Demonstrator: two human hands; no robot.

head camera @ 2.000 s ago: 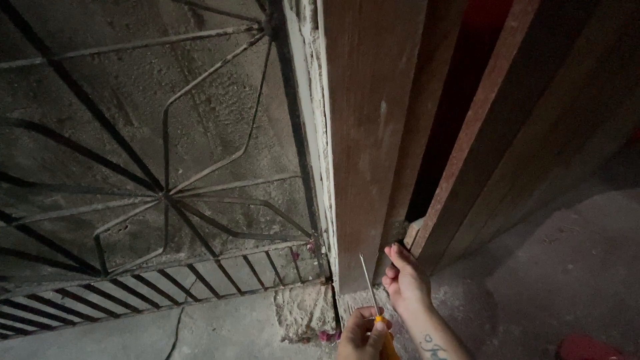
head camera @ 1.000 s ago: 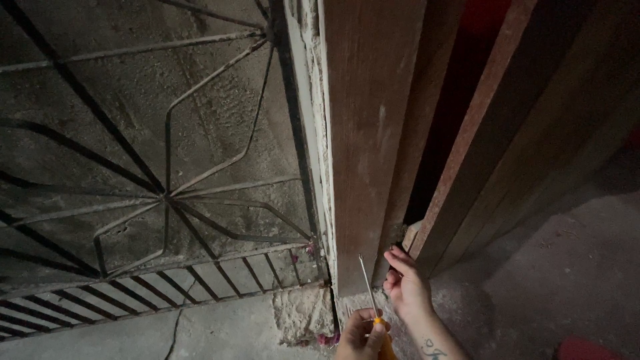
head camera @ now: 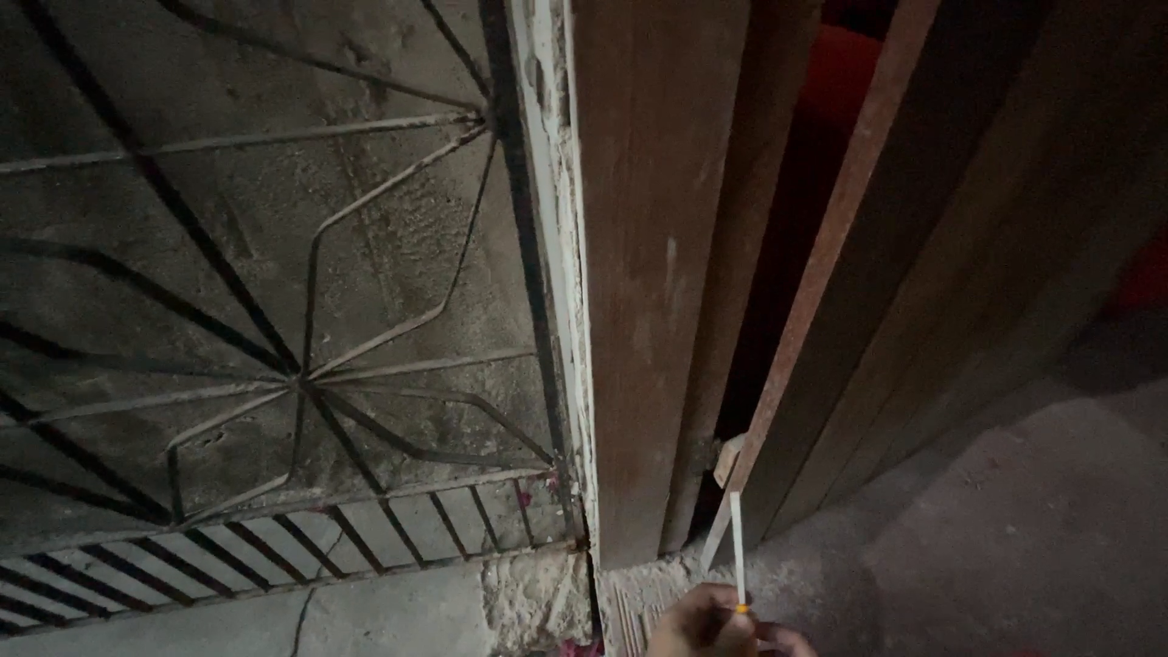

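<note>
At the bottom edge of the head view, my left hand (head camera: 698,622) is closed around a screwdriver (head camera: 739,552) near its yellow collar. The pale shaft points up, its tip by the lower edge of a wooden door (head camera: 826,392). Only a few fingers of my right hand (head camera: 787,639) show, just right of my left hand; whether they hold the handle cannot be seen. A small light wooden block (head camera: 728,461) sits in the dark gap between the door edge and the wooden door frame (head camera: 643,301).
A metal gate (head camera: 301,383) with star-shaped bars stands at the left, before a rough wall. Broken concrete (head camera: 534,598) lies at the foot of the frame. Grey floor (head camera: 995,511) spreads at the right. Red material (head camera: 844,73) shows through the gap.
My right hand has moved down from the gap beside the block and is now mostly out of view. My left hand and the screwdriver have shifted right, nearer the door edge.
</note>
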